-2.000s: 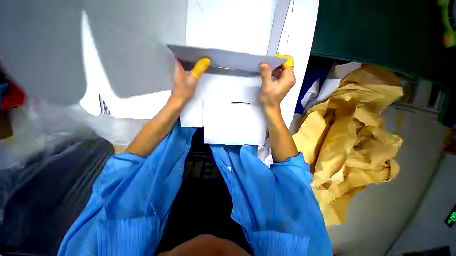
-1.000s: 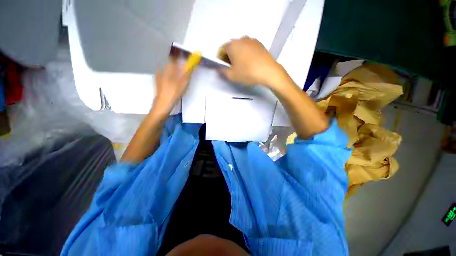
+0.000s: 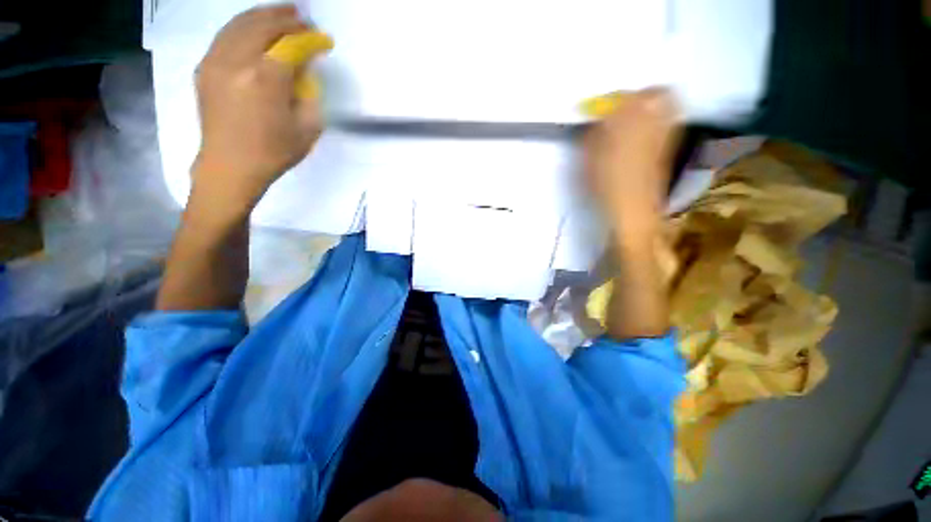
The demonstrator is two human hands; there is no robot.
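A large white box blank point(image 3: 490, 61) fills the top middle, its near edge running straight across between my hands, with a dark line of shadow under it. My left hand point(image 3: 255, 102) grips its left side, with yellow finger cots on the thumb and a finger. My right hand point(image 3: 635, 148), blurred, grips near its right corner, a yellow cot pointing inward. The fingertips under the card are hidden. Below the edge, white card layers show, with a squarish end flap point(image 3: 485, 250) hanging toward my body and a short dark slot above it.
Crumpled brown kraft paper point(image 3: 761, 296) lies at the right. The dark green bench top point(image 3: 847, 92) shows at the upper right. Clear plastic point(image 3: 112, 194) and a dark bag point(image 3: 71, 377) are at the left, with red and blue items behind them.
My hands have moved apart from the narrow folded end panel to the two sides of a broad white panel. The grey raised part at the upper left is gone from view.
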